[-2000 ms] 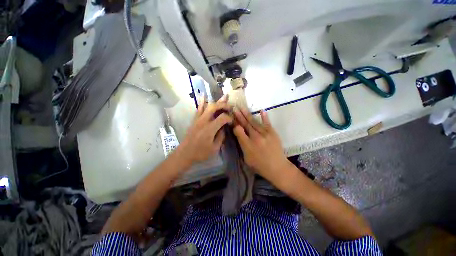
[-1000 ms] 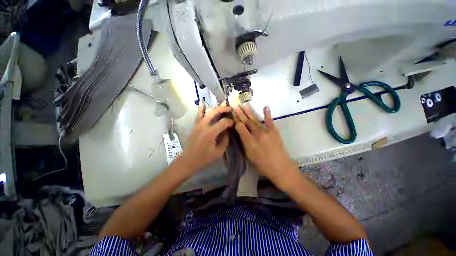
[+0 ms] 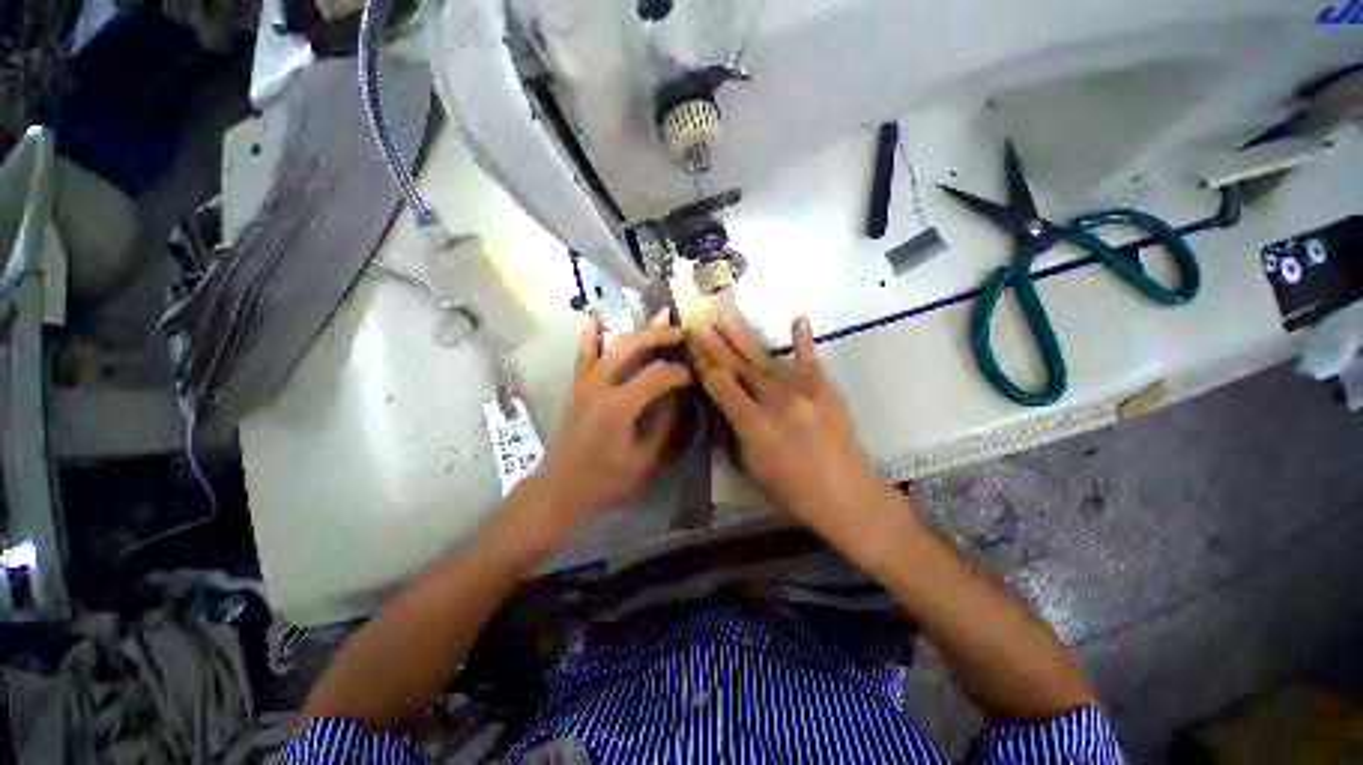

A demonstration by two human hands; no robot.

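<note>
A grey-brown fabric strip (image 3: 694,466) runs from the needle area of the white sewing machine (image 3: 837,67) down to the table's front edge. My left hand (image 3: 610,411) holds the strip's left side just below the presser foot (image 3: 658,284), fingers bent on it. My right hand (image 3: 785,426) rests on its right side, fingertips pressed on the fabric and one finger raised. The needle tip and the stitching are hidden by the fingers and foot.
Curved grey panels (image 3: 322,224) lie fanned at the table's left, beside the gooseneck lamp (image 3: 392,135). A printed tag (image 3: 513,444) lies left of my left hand. Green-handled shears (image 3: 1034,232), a black stick (image 3: 884,180) and a grey plate (image 3: 916,250) lie right.
The strip has moved up toward the needle, and less of it hangs below my hands. Both hands stay beside the foot. The view has shifted slightly.
</note>
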